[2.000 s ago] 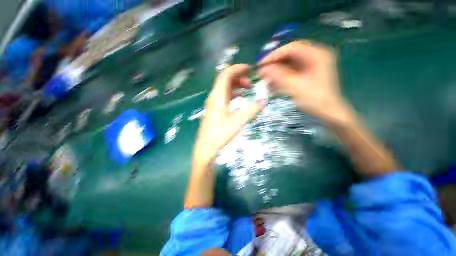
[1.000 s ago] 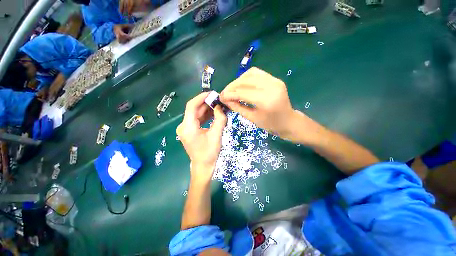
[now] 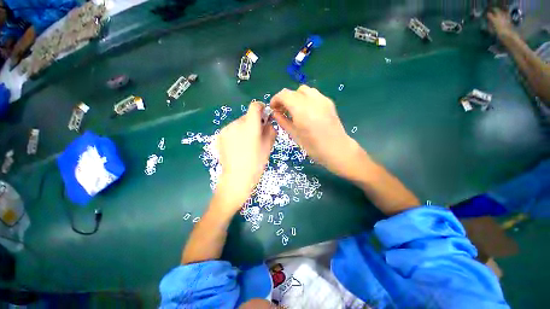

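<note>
My left hand [image 3: 241, 148] holds a small device unit [image 3: 266, 113] between its fingertips, above the top of the pile. Most of the unit is hidden by the fingers. My right hand [image 3: 313, 124] meets it from the right, fingertips pinched at the unit; I cannot tell whether they grip the unit or a tiny part. White loop-shaped gaskets [image 3: 271, 184] lie in a loose pile under and between my forearms.
Device units [image 3: 245, 65] lie spaced along the green bench [image 3: 386, 121]. A blue-marked unit [image 3: 303, 55] lies beyond my hands. A blue bag [image 3: 75, 181] with a white heap and a black cable [image 3: 84, 232] lie left. Another person's arm [image 3: 523, 57] reaches in at upper right.
The view has shifted, so the bench things sit further left. My hands stay together, now closed more tightly around the unit; its white face seen earlier is mostly hidden. Another person's arm shows at upper right.
</note>
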